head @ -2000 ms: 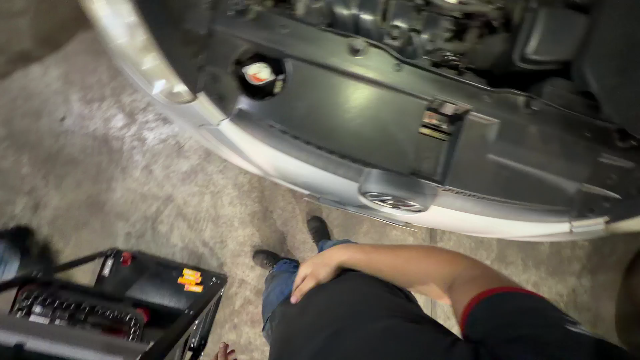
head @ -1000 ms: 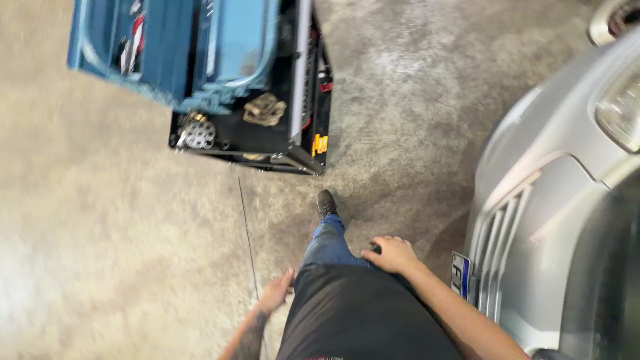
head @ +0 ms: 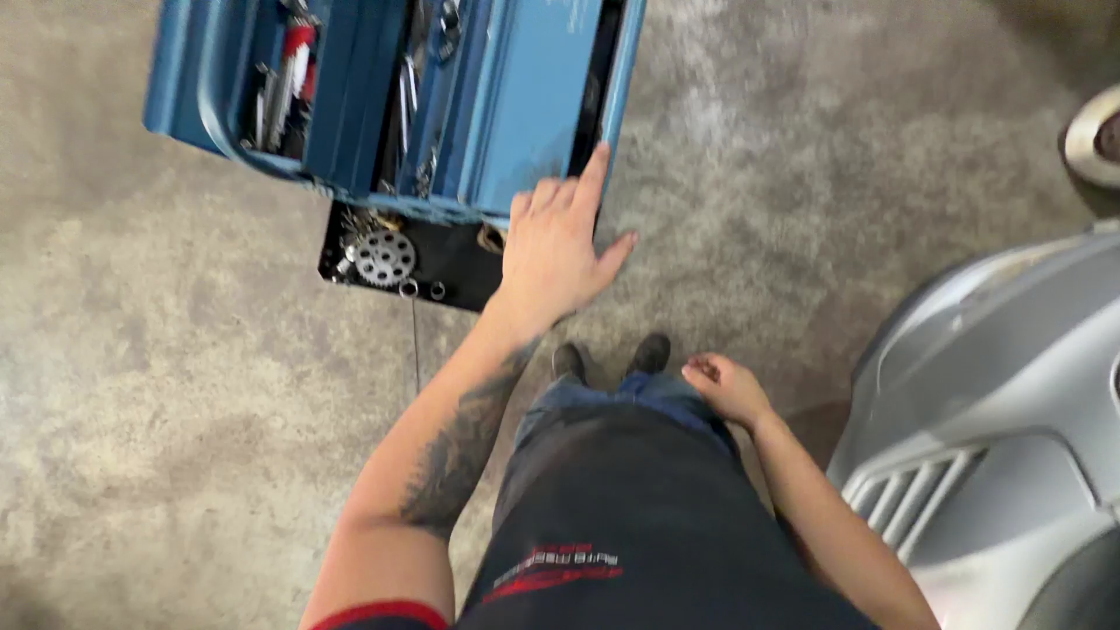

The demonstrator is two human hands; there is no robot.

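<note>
My left hand [head: 560, 241] lies with spread fingers over the near end of a blue metal cantilever toolbox [head: 534, 96], its index fingertip at the rim of the right-hand tray. Wrenches [head: 278, 105] and a red-and-white item [head: 299, 54] lie in the left compartment; more metal tools [head: 408, 96] are in the middle one. My right hand [head: 724, 385] hangs by my thigh, fingers curled, and whether it holds anything cannot be told.
Under the toolbox a black cart tray [head: 464, 276] holds a perforated metal gear [head: 385, 257] and small metal rings. A silver scooter [head: 1006, 376] stands on the right, a round wheel-like object [head: 1098, 140] beyond it.
My left hand has moved from beside my body forward onto the toolbox. The view has turned from the car's open engine bay, seen two seconds ago, to the toolbox.
</note>
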